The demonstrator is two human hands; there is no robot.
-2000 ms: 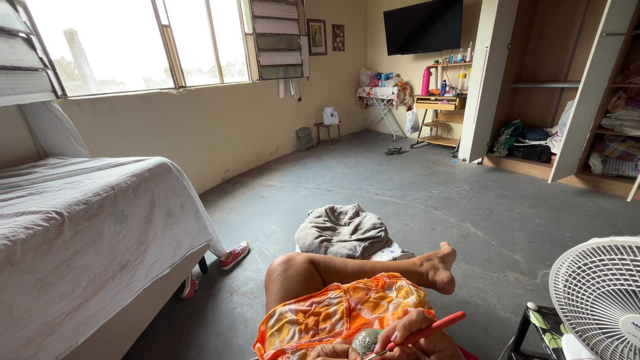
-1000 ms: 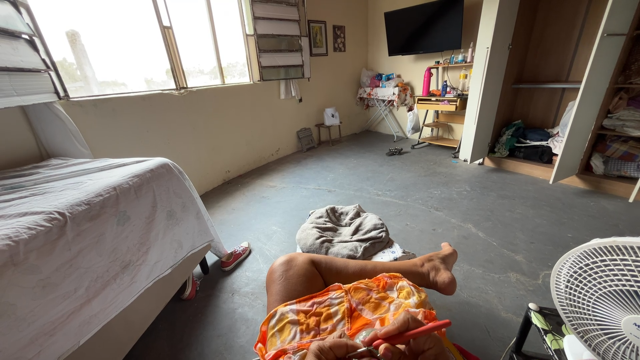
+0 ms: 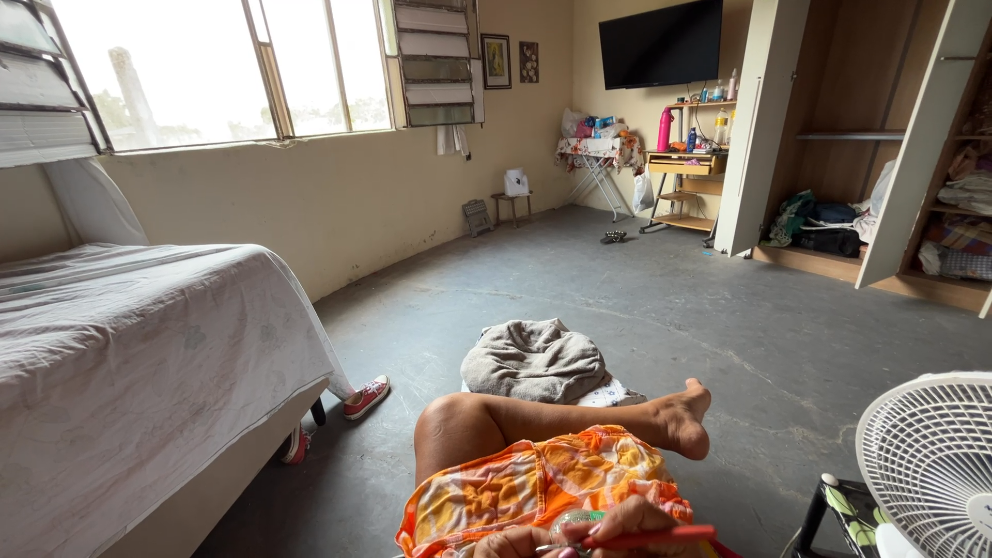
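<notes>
At the bottom edge of the view, my right hand (image 3: 639, 523) is closed on a slim red handle (image 3: 670, 535), whose far end points right. My left hand (image 3: 511, 542) is just left of it, its fingers close to a thin metal piece at the tip of the red-handled tool. Between and behind the fingers shows part of a small rounded, silvery-green object (image 3: 575, 518); the fingers hide most of it. Both hands are over the orange and yellow patterned cloth (image 3: 496, 488) on my lap. My bent leg and bare foot lie beyond the cloth.
A grey cushion-like cloth bundle (image 3: 535, 360) lies on the floor past my leg. The bed (image 3: 155, 349) stands at left, with a red sneaker (image 3: 366, 397) beside it. A white fan (image 3: 938, 457) is at near right. Open wardrobe doors (image 3: 907, 147) and a small desk (image 3: 682, 163) stand farther off.
The red handle, tilted upward to the right two seconds ago, now lies nearly level. The rounded object shows less than it did then, with more of it behind my fingers.
</notes>
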